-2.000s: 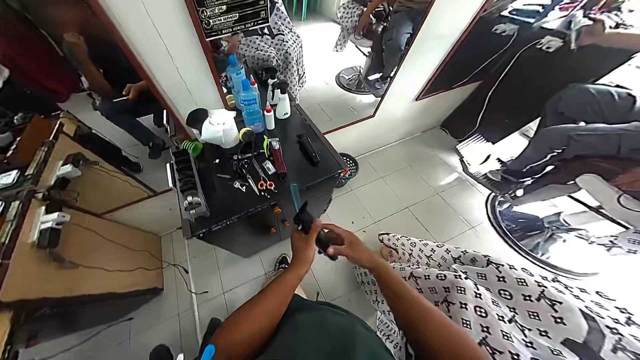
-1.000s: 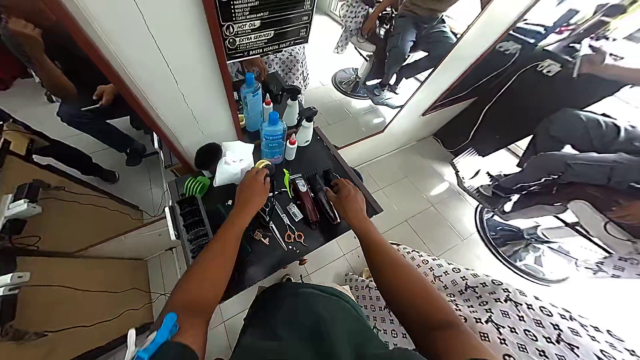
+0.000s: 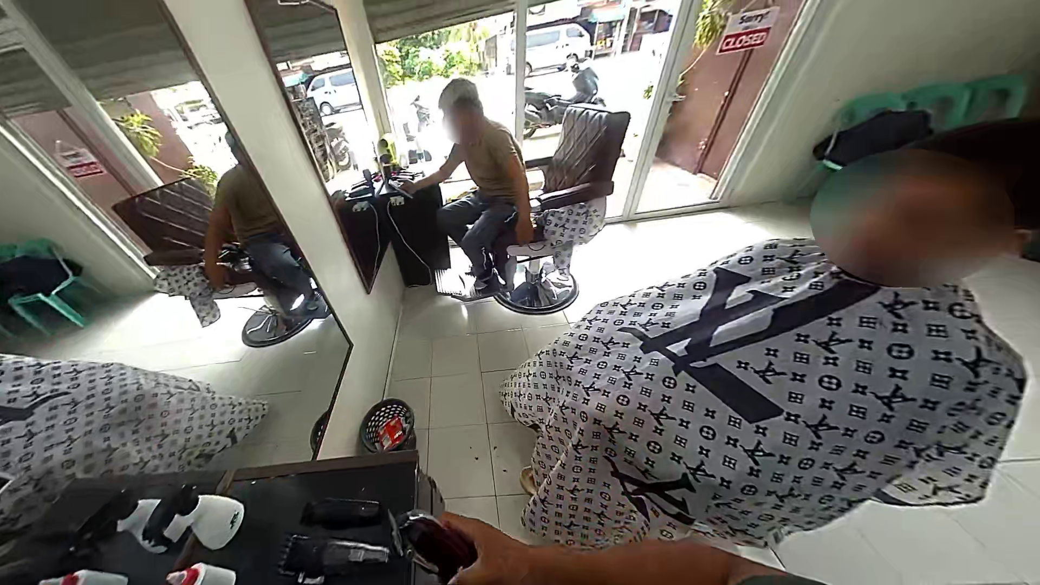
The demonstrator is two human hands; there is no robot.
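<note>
At the bottom of the view my right hand [image 3: 496, 552] grips a dark red hair clipper [image 3: 435, 543] at the near edge of the black counter [image 3: 268, 479]. Left of it on the counter lie a black and silver clipper [image 3: 333, 554] and a black clipper [image 3: 341, 512]. White and black spray bottle heads [image 3: 215, 520] and red and white bottle tops [image 3: 199, 574] stand farther left. My left hand is out of view. A person wrapped in a white patterned barber cape [image 3: 731, 390] is at the right, apart from my hand.
A black basket [image 3: 387, 424] with a red packet stands on the tiled floor beyond the counter. A large wall mirror [image 3: 162, 244] is at the left. Farther back, another person [image 3: 487, 162] sits by a brown barber chair [image 3: 587, 150].
The view has swung right and up, toward the caped person. My right hand, which was at the clippers on the counter, now holds the red one. My left hand has left the view.
</note>
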